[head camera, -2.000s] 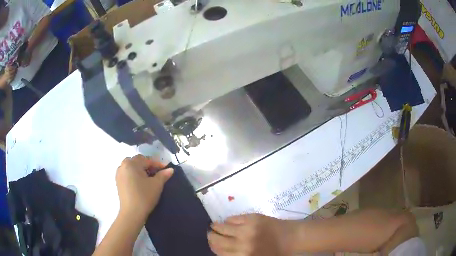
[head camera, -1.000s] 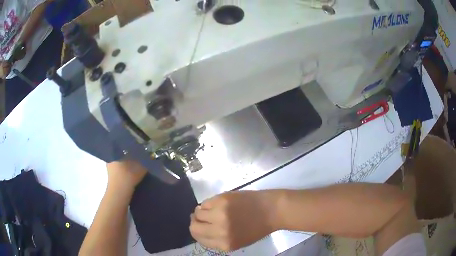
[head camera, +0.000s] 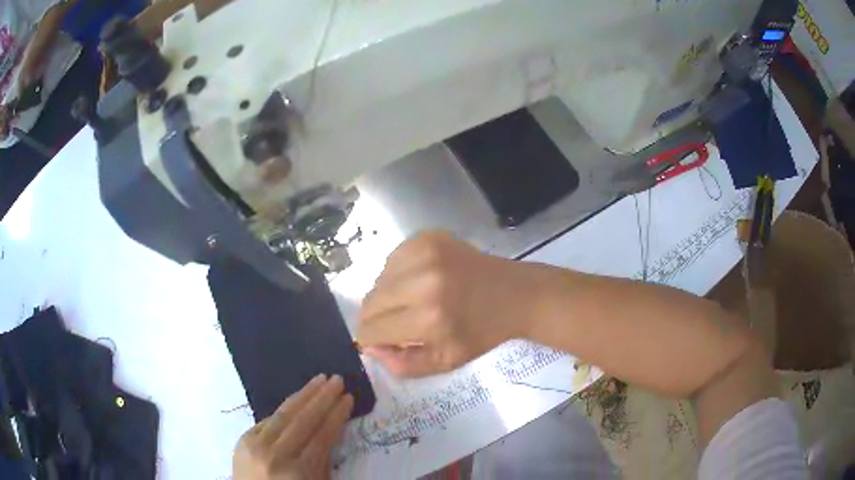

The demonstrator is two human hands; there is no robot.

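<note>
A dark rectangular fabric piece lies flat on the white table, its upper end at the presser foot under the machine head. My left hand rests with its fingers flat on the piece's lower end. My right hand is beside the piece's right edge, fingers curled; its fingertips are near the edge, and whether they grip anything cannot be seen. The sewing machine spans the top of the view.
A dark fabric pile lies at left. A black phone-like rectangle lies on the metal bed. Red-handled snips, navy fabric and a yellow-and-black tool are at right, above a cardboard box. A person's arm shows upper left.
My left hand has come from behind the machine head down to the piece's lower end. My right hand has moved up beside the piece. The camera view has shifted.
</note>
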